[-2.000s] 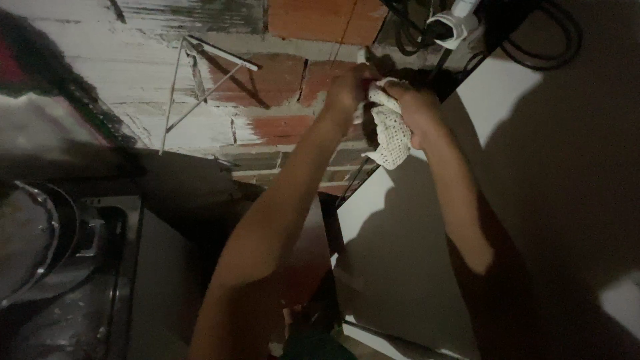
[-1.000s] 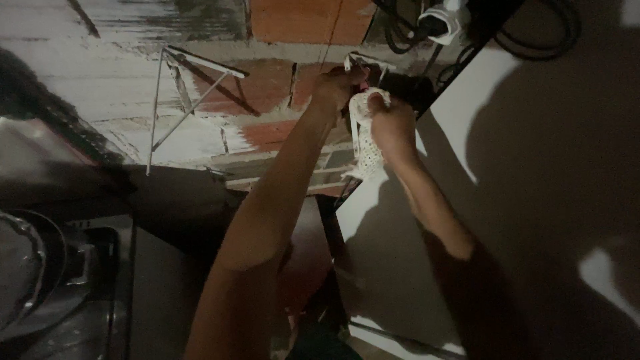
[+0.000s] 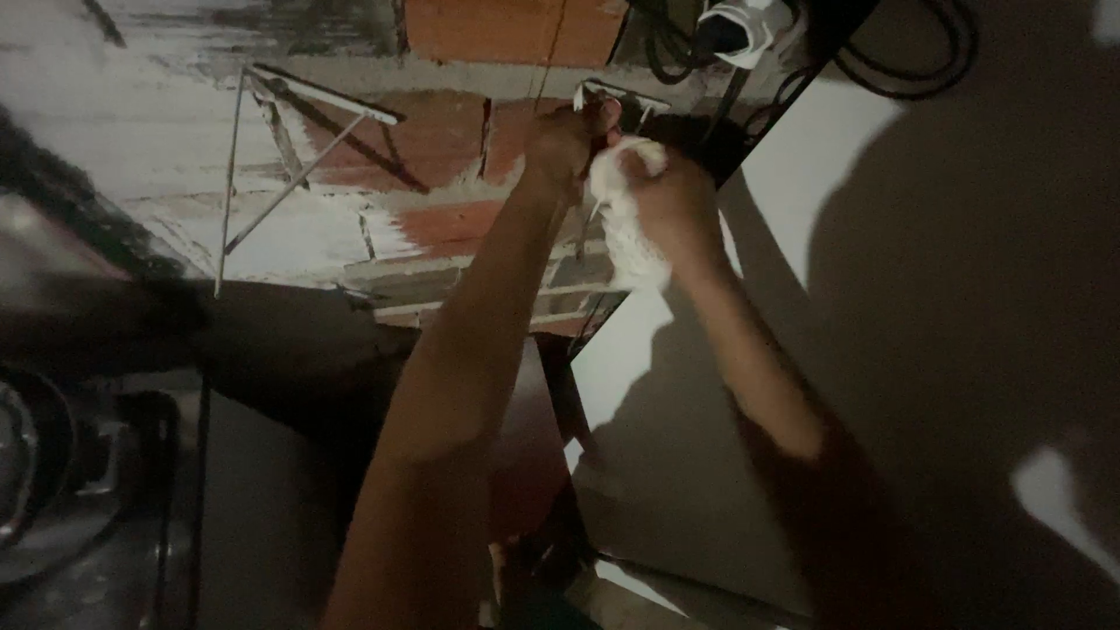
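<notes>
My right hand (image 3: 669,197) grips a white openwork cloth (image 3: 637,249), which looks crocheted and hangs down below the fingers. Close beside it, my left hand (image 3: 564,144) is raised to a small pale metal bracket (image 3: 626,92) on the brick wall. A pinkish-red thing (image 3: 612,118) shows between the two hands; its kind is unclear. The left fingers are dark and partly hidden, so what they hold cannot be made out. A second triangular metal bracket (image 3: 306,101) juts from the wall at the left.
Black cables (image 3: 665,52) and a white plastic fitting (image 3: 744,31) are at the upper right of the brick wall (image 3: 516,31). A large white panel (image 3: 700,455) stands under my right arm. At the lower left is a stove (image 3: 175,385) with a pan (image 3: 26,455).
The cloth, bunched between both hands two seconds ago, now hangs from my right hand. The small bracket by my left hand, hidden two seconds ago, has come into sight.
</notes>
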